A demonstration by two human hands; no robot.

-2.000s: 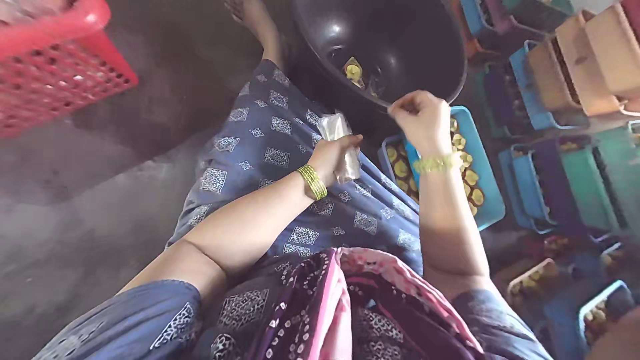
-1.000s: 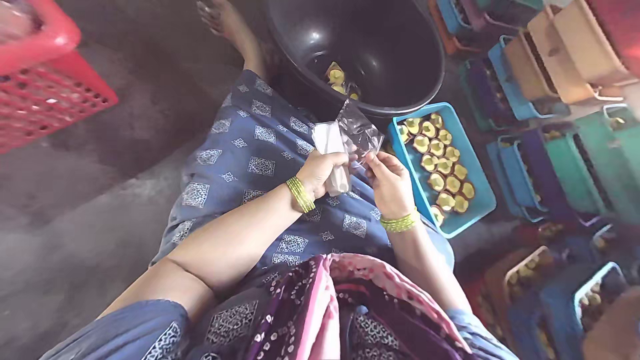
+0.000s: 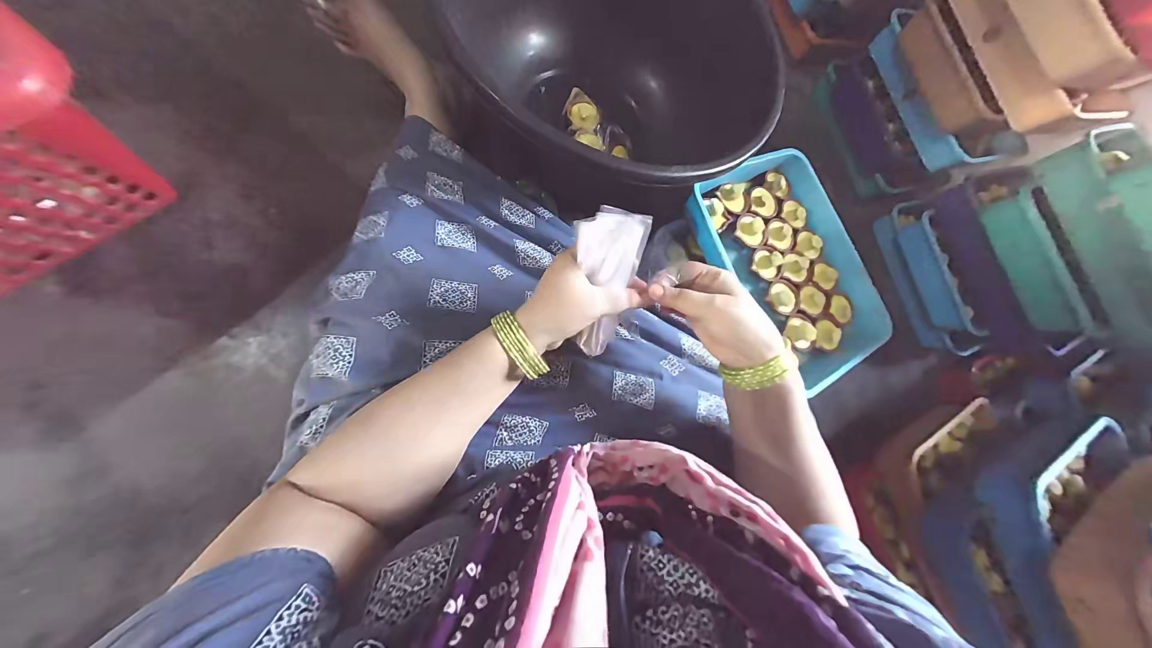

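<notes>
My left hand grips a stack of clear plastic bags above my lap. Just right of it, my right hand pinches the edge of a single clear bag, its fingertips close to those of my left hand. Beside my right hand lies a blue plastic tray holding rows of small yellow-topped pieces with dark red rims. A large black plastic tub stands beyond my hands, with a few similar yellow pieces, some in clear wrapping, at its bottom.
Stacked plastic trays in blue, green, purple and tan line the right side, several holding small pieces. A red perforated plastic crate is at the upper left. My bare foot rests left of the tub, on the dark floor.
My right hand has come from the tub's rim to beside my left hand. A clear bag raised between the hands one second ago is now lower, at my right fingertips.
</notes>
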